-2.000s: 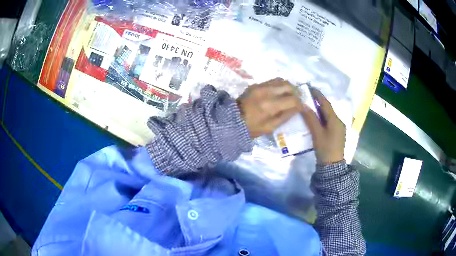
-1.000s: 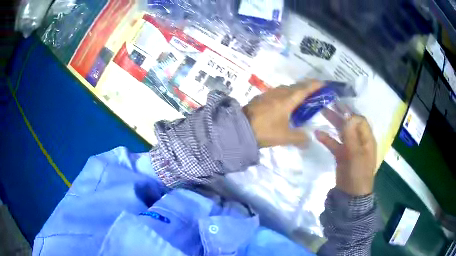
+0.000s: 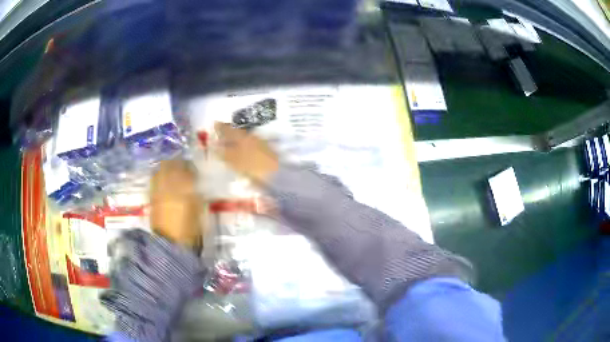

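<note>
My left hand (image 3: 175, 204) and my right hand (image 3: 246, 155) are over the printed board (image 3: 374, 150), both motion-blurred. They are apart, with the right hand farther forward. Whether either holds anything cannot be made out. Two bagged white and blue boxes (image 3: 79, 128) (image 3: 146, 113) lie under glinting film beyond my left hand, at the board's far left. More crinkled film and a box edge (image 3: 63, 190) show in front of them. A pile of milky, flat bags (image 3: 304, 277) lies on the near part of the board.
A single white box (image 3: 508, 195) lies on the green surface (image 3: 468, 234) at the right. A pale metal rail (image 3: 478, 147) crosses it. Several boxes (image 3: 425, 93) stand in a row beyond the rail, with more at the far right edge (image 3: 594, 160). A dark blurred mass fills the top.
The view has shifted forward and left. Both hands have moved away from above the bag pile towards the bagged boxes. The blue-sided box between the hands can no longer be made out there.
</note>
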